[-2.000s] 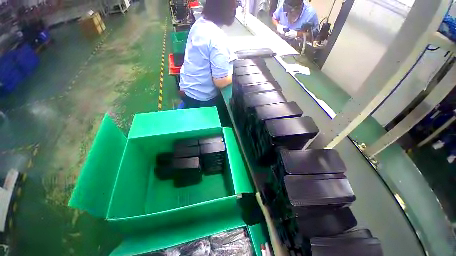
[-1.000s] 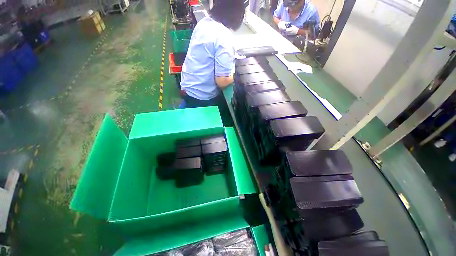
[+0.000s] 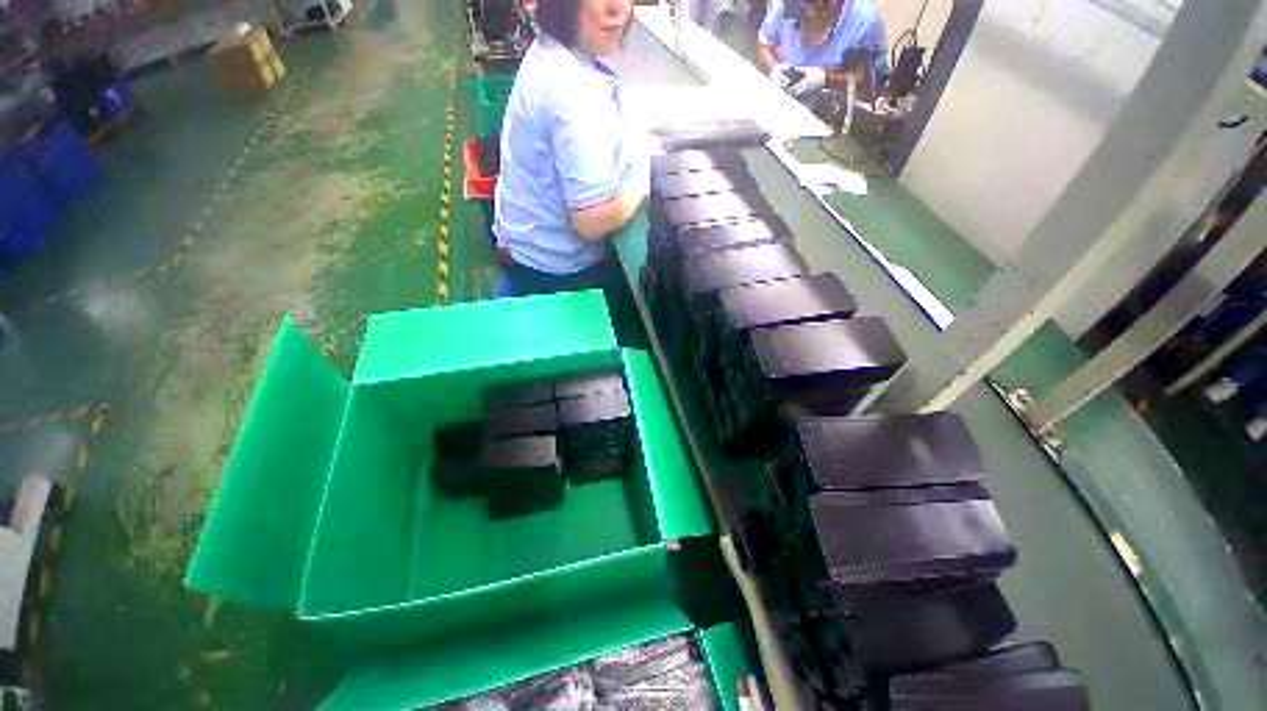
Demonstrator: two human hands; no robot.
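Neither of my hands is in the picture. Black plastic cases point(image 3: 889, 452) stand in stacks in a long row along the near side of the dark green conveyor belt point(image 3: 1035, 556). A large green box point(image 3: 473, 590) stands open at the left of the belt with its flaps spread. Several stacks of black cases point(image 3: 521, 475) sit in its far right part, and its green floor shows in front of them. A nearer green box, cut off by the bottom edge, holds dark parts in shiny clear bags point(image 3: 625, 678).
A co-worker in light blue point(image 3: 556, 153) stands at the belt's left side beyond the box. Another person point(image 3: 827, 42) works across the line, hands gloved. A pale slanted post point(image 3: 1070, 222) rises at the right. Yellow-striped floor line point(image 3: 449, 181) and cardboard carton point(image 3: 250, 59) lie left.
The near co-worker has raised and turned the head toward the camera and stands more upright. The view has shifted slightly. The stacks and boxes look the same.
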